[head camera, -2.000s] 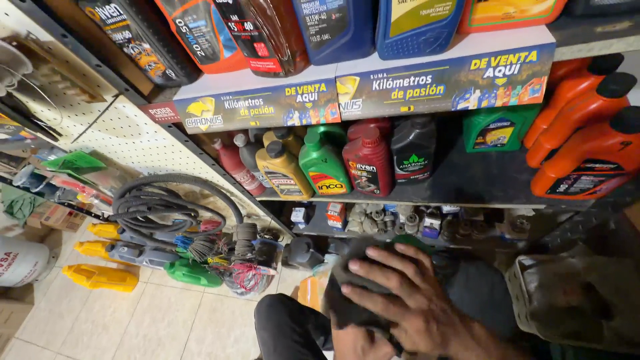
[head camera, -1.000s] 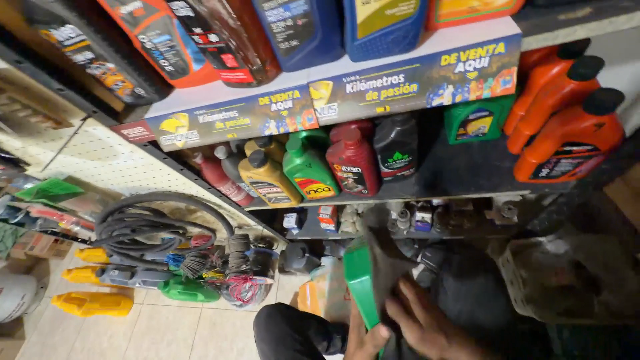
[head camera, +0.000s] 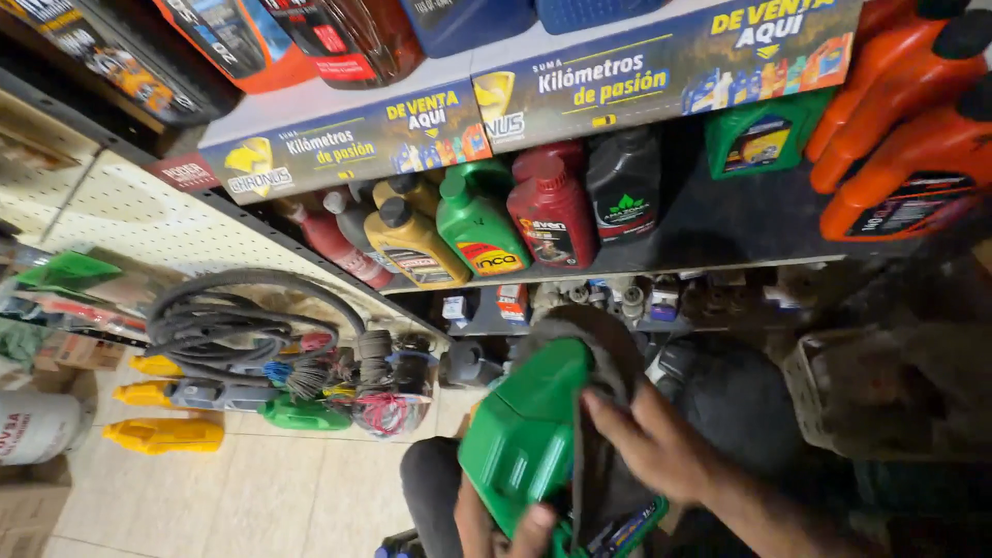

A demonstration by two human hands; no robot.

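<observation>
A green plastic oil bottle point(head camera: 515, 434) lies tilted between my hands at lower centre, with part of its label showing at the bottom. My left hand point(head camera: 496, 523) grips its lower end, thumb across the front. A dark grey cloth point(head camera: 601, 465) drapes over the bottle's right side and top end. My right hand point(head camera: 659, 438) presses the cloth against the bottle, its fingertips near the upper part. The cloth hides the bottle's cap end.
Oil bottles in gold point(head camera: 418, 240), green point(head camera: 480, 225), red point(head camera: 552, 217) and black point(head camera: 624, 190) stand on the shelf ahead. Orange bottles point(head camera: 907, 170) are at right, near a crate point(head camera: 806, 387). Coiled black hose point(head camera: 232, 325) hangs at left above yellow bottles point(head camera: 164, 435) on the tiled floor.
The green bottle, mostly hidden by cloth and hands two seconds ago, now shows its broad side. My right hand has moved to the cloth on the bottle's right side.
</observation>
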